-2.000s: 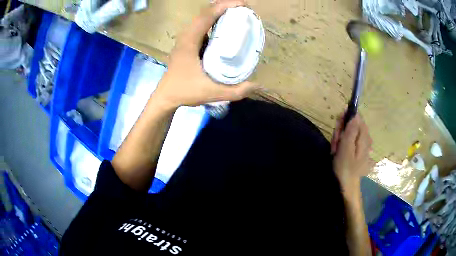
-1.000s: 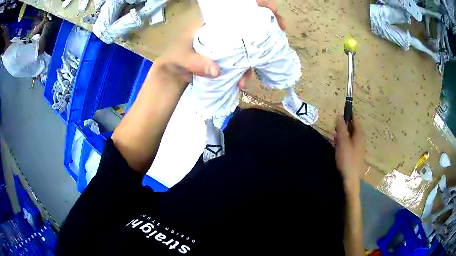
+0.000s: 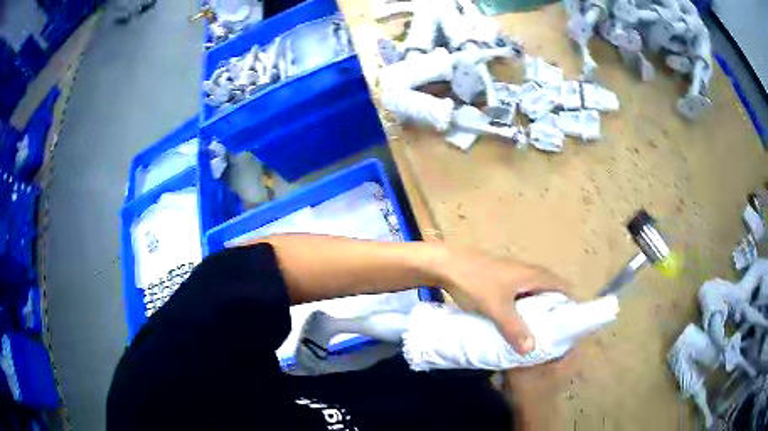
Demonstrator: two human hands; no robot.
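Observation:
My left hand [image 3: 497, 295] is shut on a pale grey-white figurine lower body [image 3: 463, 337], held sideways in front of me. Its waist end, with a smooth white block [image 3: 596, 313], points right; a sandalled foot is at the left. A small hammer [image 3: 653, 244] with a dark and yellow-green head is just beyond the waist end. Its silver shaft runs down behind the figurine and its grip is hidden. Blurred skin of my right hand or forearm [image 3: 539, 391] shows below the figurine; its fingers and hold are hidden.
White box-shaped inserts [image 3: 547, 105] lie in a cluster at the table's far left, beside legs parts [image 3: 413, 93]. More legs parts are piled at the far edge [image 3: 640, 29] and right [image 3: 724, 337]. Blue crates [image 3: 290, 126] holding parts and white sheets stand left of the table.
The view has swung left. The figurine has turned from upright, legs down, to sideways with its waist to the right. The hammer head is now close to the waist end.

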